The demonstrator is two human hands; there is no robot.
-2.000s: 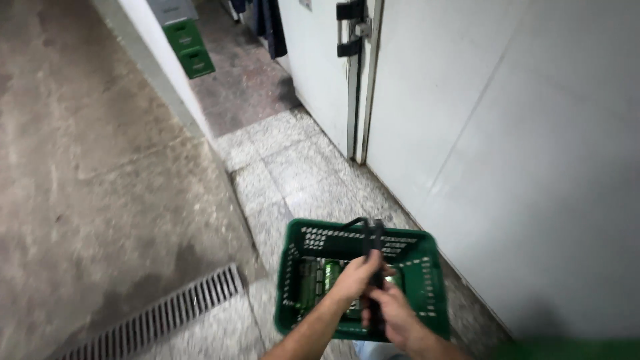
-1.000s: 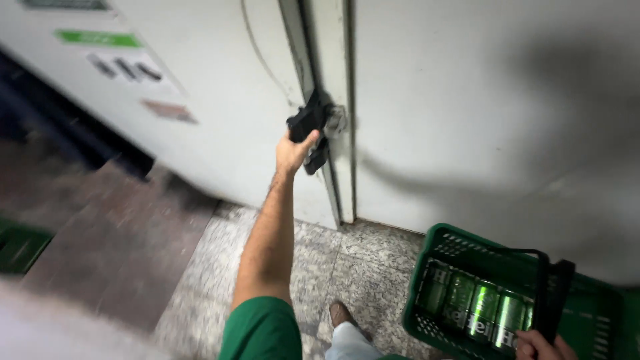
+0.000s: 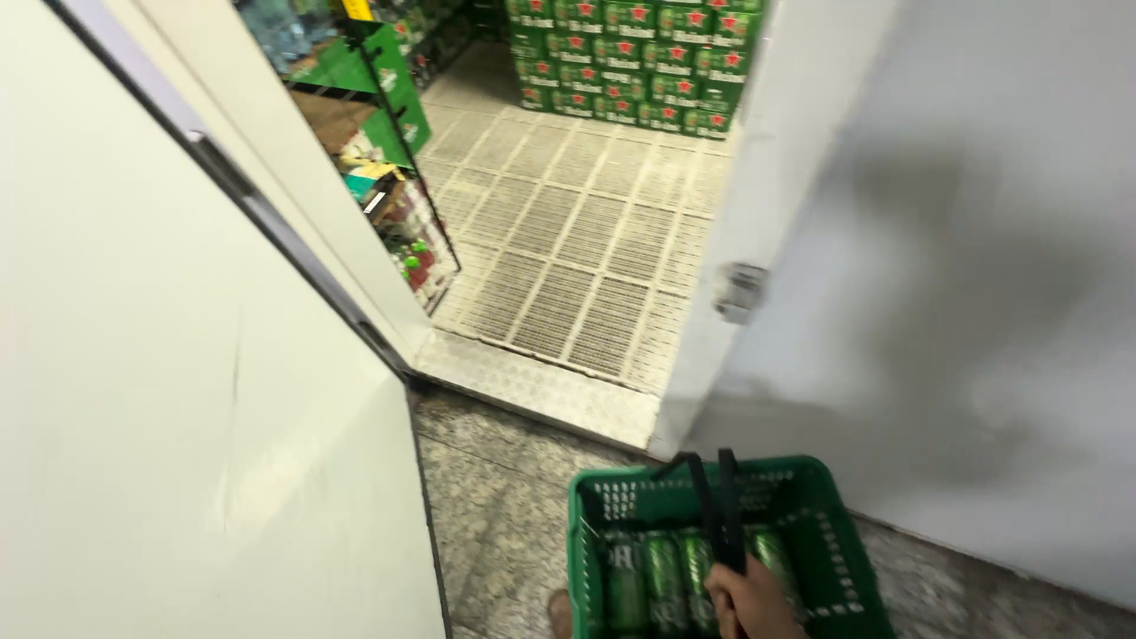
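Observation:
My right hand [image 3: 753, 596] is closed around the black handles [image 3: 723, 515] of a green plastic shopping basket [image 3: 590, 550] at the lower right. Several green drink cans [image 3: 664, 577] lie side by side inside the basket, partly hidden by the hand and handles. My left hand is out of view. Ahead, a white cold-room door [image 3: 177, 399] stands open on the left, and the metal latch catch [image 3: 741, 291] shows on the right side of the door frame.
A metal sill [image 3: 532, 382] crosses the doorway. Beyond it lie slatted floor panels [image 3: 586, 240], stacked green beer cartons [image 3: 621, 67] at the back and a shelf rack with goods [image 3: 390, 115] on the left. A smooth wall [image 3: 994, 311] rises beside the basket.
The door was closed with my left hand on its black handle; now it stands open and that hand is gone from view. Earlier, both hands were at the basket handles.

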